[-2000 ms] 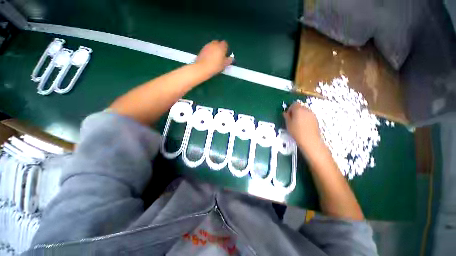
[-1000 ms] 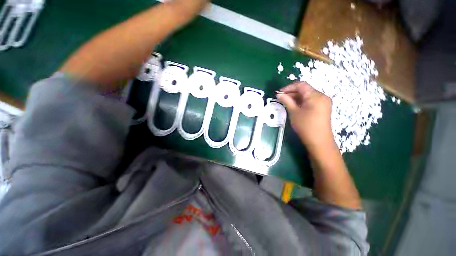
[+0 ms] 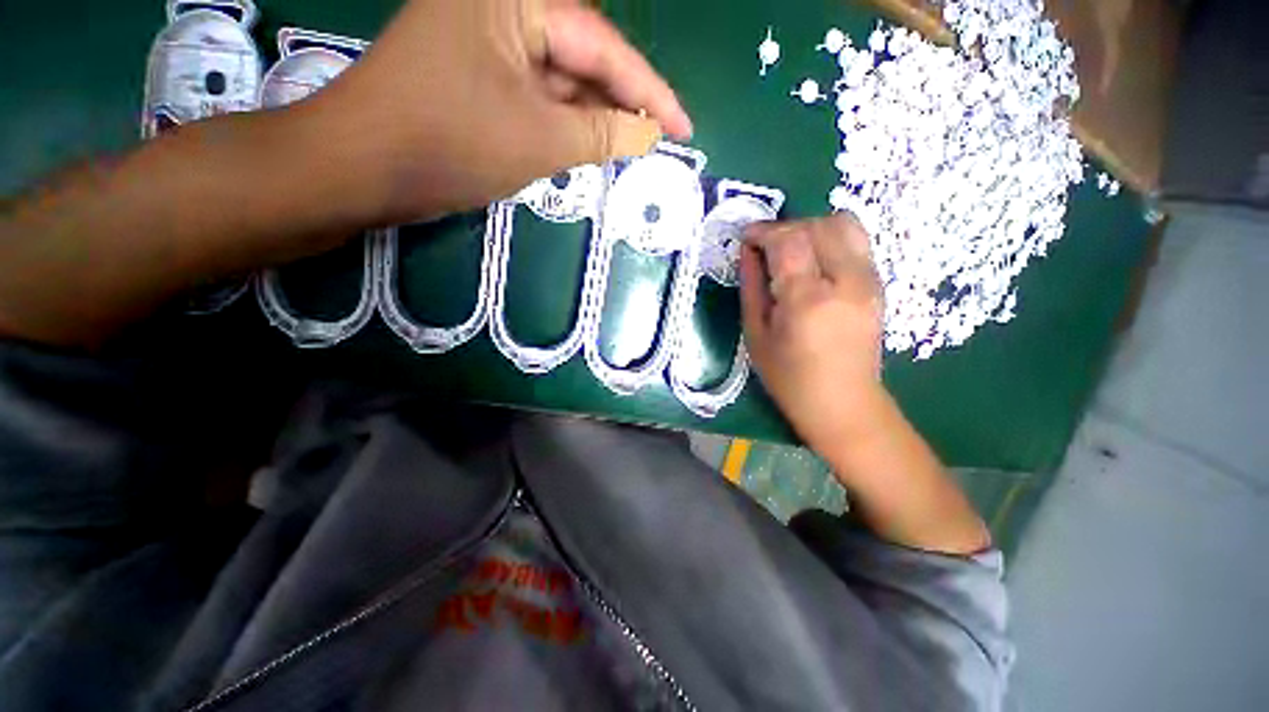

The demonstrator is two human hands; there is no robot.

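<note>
A row of several white plastic frames (image 3: 651, 209) lies on the green bench, each a long open loop with a round head at the top. My left hand (image 3: 522, 104) is bare and reaches across the row, its fingertips above the second frame head from the right. Whether it pinches a small piece cannot be told. My right hand (image 3: 814, 299) is bare, its bent fingertips at the head of the rightmost frame; any piece between them is hidden. My left hand and forearm cover parts of the other frames.
A heap of small white inserts (image 3: 953, 181) lies right of the row, with a few loose ones at its left side. A brown board (image 3: 1113, 84) is behind the heap. The bench's near edge runs in front of my body. Grey floor shows at the far right.
My left hand has come down from the pale strip to the row. My right hand has moved onto the rightmost frame head. The view has moved closer to the row.
</note>
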